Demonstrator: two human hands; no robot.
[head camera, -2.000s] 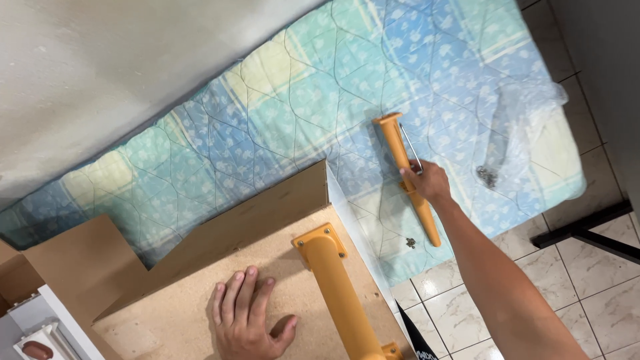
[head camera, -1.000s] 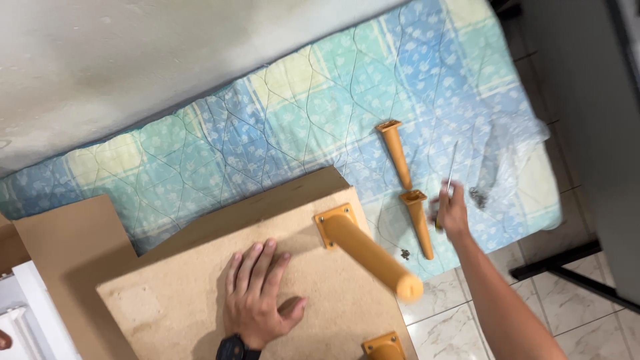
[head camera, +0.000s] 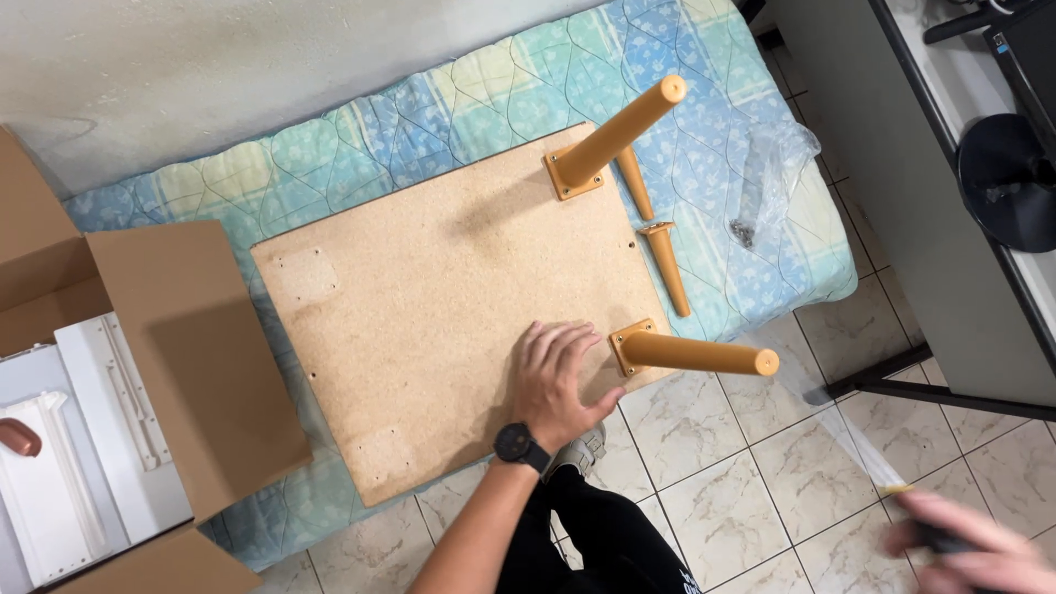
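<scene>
My left hand (head camera: 561, 384), with a black watch on the wrist, rests flat on a particle-board panel (head camera: 445, 272), its fingers spread. Near its fingertips a tapered orange-brown leg (head camera: 697, 348) stands fixed by its screwed square plate; a second leg (head camera: 623, 132) stands at the panel's far right corner. Two loose legs (head camera: 667, 268) lie on the quilted mattress (head camera: 693, 140) beyond the panel's right edge. My right hand (head camera: 961, 540), blurred at the lower right, holds a screwdriver (head camera: 936, 536) by its dark handle above the tiled floor.
An open cardboard box (head camera: 198, 355) with white panels (head camera: 124, 421) stands at left. A clear plastic bag (head camera: 771, 177) with small hardware lies on the mattress. A desk (head camera: 899, 165) with a black metal frame is at right; my legs (head camera: 610, 528) and a shoe are below.
My right hand has moved from beside the loose legs on the mattress to the lower right, over the floor. The view has shifted. My left hand stays on the panel.
</scene>
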